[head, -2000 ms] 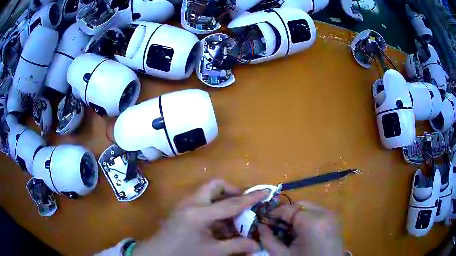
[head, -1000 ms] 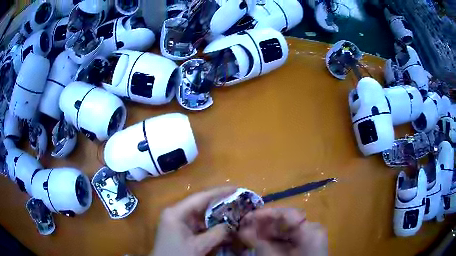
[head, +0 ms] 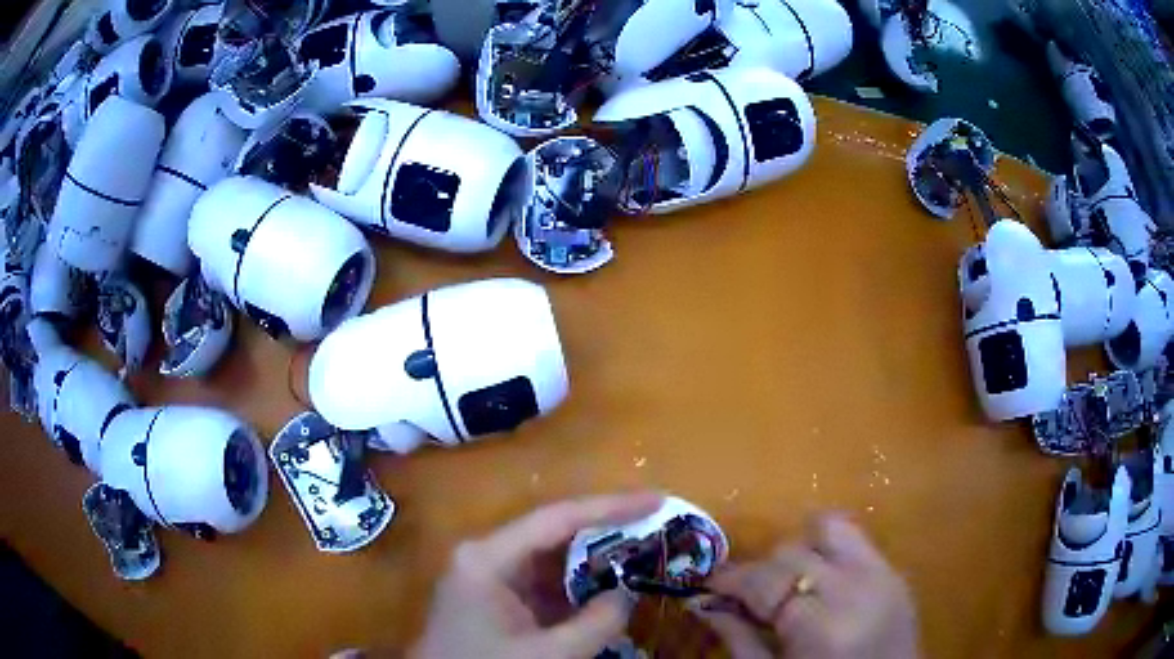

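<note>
A white rear shell is at the bottom centre, open side up, with a circuit board and red and black wires inside. My left hand grips its left side, fingers along the far rim and thumb at the near edge. My right hand, with a ring on one finger, is at the shell's right. It pinches dark tweezers, whose tip reaches into the shell near a small pale part. The fingertips partly hide the tweezers and the near side of the shell. What the tip touches is unclear.
White camera bodies with open shells lie piled at left and along the back of the orange-brown tabletop. More bodies line the right side. Pale specks lie beyond my hands. A dark green mat is at the back right.
The dark tweezers that stuck out to the right beyond the shell are now in my right hand, tip in the shell. The shell has turned in my left hand. The camera view has shifted.
</note>
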